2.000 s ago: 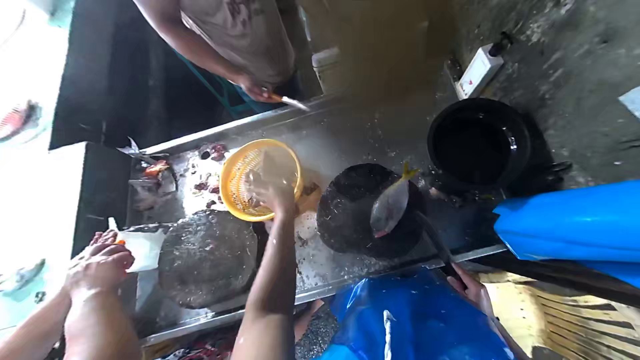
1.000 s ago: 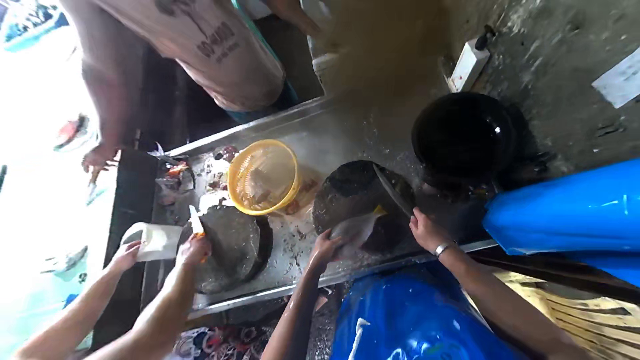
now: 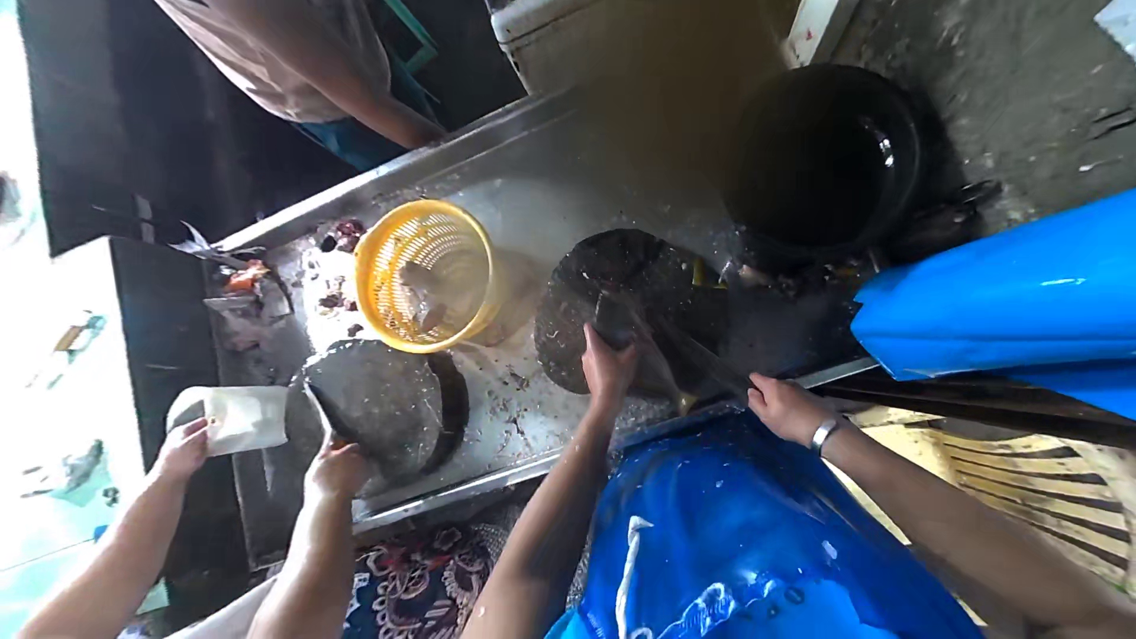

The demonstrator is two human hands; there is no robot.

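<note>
On a dark round chopping block [image 3: 577, 346], my left hand [image 3: 611, 364] presses a fish [image 3: 612, 318] near one end. The fish is blurred; a yellowish tail shows near the block's front edge. My right hand [image 3: 785, 406], with a silver band at the wrist, grips a knife [image 3: 701, 355] whose blurred blade points left over the fish. A yellow plastic basket [image 3: 479, 240] stands to the left on the metal table, with pieces of fish [image 3: 426, 302] inside.
At left, a co-worker's hands hold a white plastic container [image 3: 244, 419] and a knife [image 3: 319, 413] beside another round block [image 3: 377, 408]. A black basin [image 3: 825, 169] stands at upper right. Fish scraps [image 3: 248, 280] lie at the table's left end. Another person stands across the table.
My left hand, over the yellow basket two seconds ago, is now on the fish at the block. The fish's tail has turned toward me. The co-worker across the table has shifted.
</note>
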